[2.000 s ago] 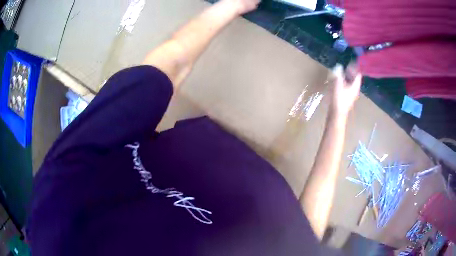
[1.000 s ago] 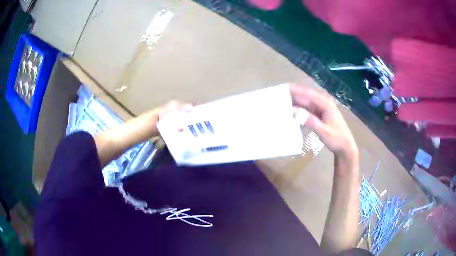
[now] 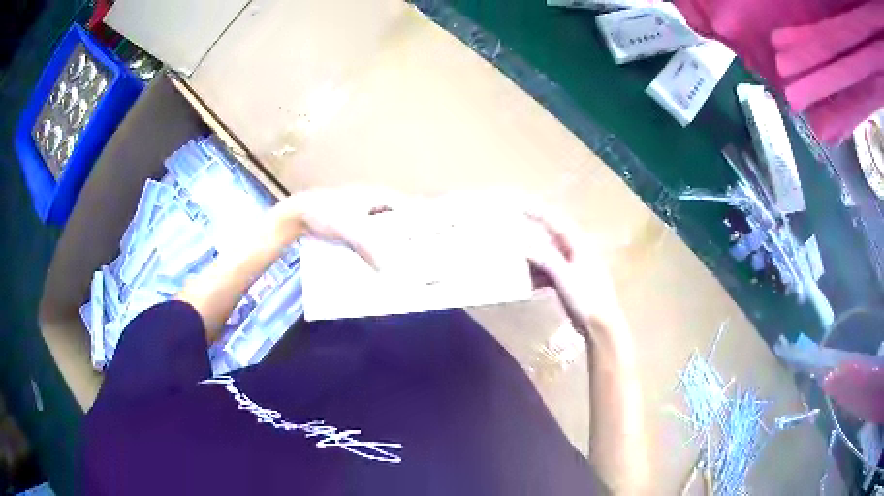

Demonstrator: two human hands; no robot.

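A white retail box (image 3: 417,276) is held level in front of my body, over the near edge of the brown cardboard. My left hand (image 3: 334,223) grips its left end, with fingers over the upper face. My right hand (image 3: 572,266) holds its right end. The print on the box is washed out by glare, and whether an end flap is open cannot be told.
An open carton (image 3: 68,320) of pale wrapped pieces is at left, with a blue crate (image 3: 39,184) beyond. Thin strands (image 3: 722,417) lie at right. White boxes (image 3: 690,82) lie on the green surface near a person's pink-red clothing (image 3: 834,58).
My hands first reached apart, then came together on the white box. Since then the box has moved slightly left and its print has faded in glare. More of the carton and green surface shows.
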